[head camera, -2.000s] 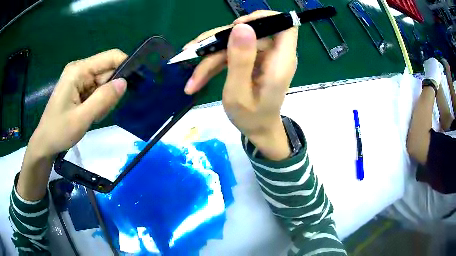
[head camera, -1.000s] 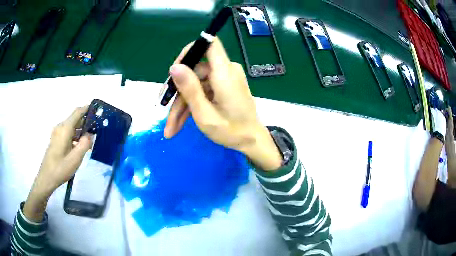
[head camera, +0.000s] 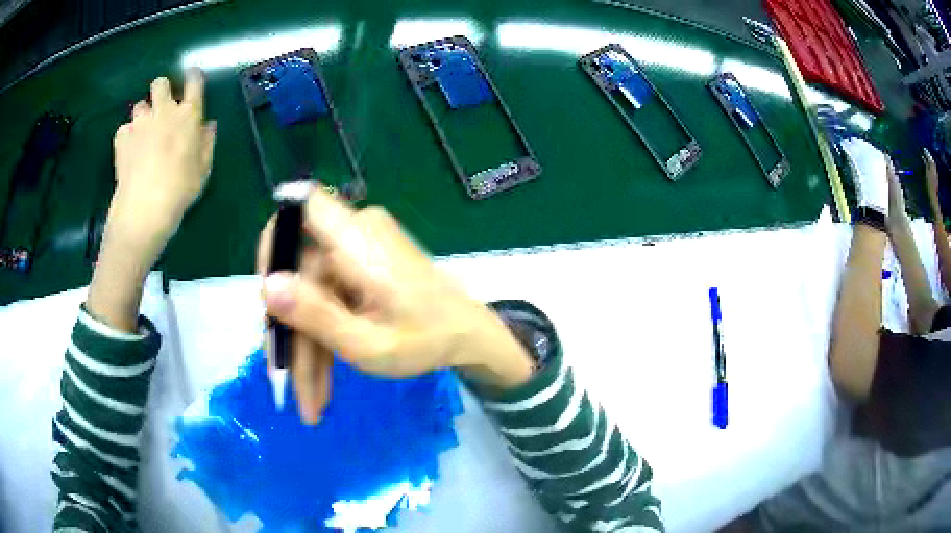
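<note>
My right hand (head camera: 370, 297), slightly blurred, grips the black pen-like tool (head camera: 284, 260) with its pale tip down, over the blue film pile (head camera: 323, 448). The pile lies on the white sheet. My left hand (head camera: 162, 156) is over the green belt (head camera: 396, 224) with its fingers apart and no frame visibly held. A dark edge shows beside its wrist; what it belongs to is unclear. Right of it lies a phone frame (head camera: 251, 125) with blue film, its lower end partly behind my right hand. Another frame (head camera: 494, 177) lies to its right.
Two more frames, one nearer (head camera: 682, 159) and one farther (head camera: 778, 170), lie farther right on the belt. A dark frame (head camera: 37, 193) lies far left. A blue marker (head camera: 720, 404) lies on the white sheet. A red tray (head camera: 824, 52) and another person's gloved hand (head camera: 867, 175) are at right.
My left hand has moved up onto the belt, and the frame it held is no longer in it. My right hand has moved left and down with the tool, whose tip now points down.
</note>
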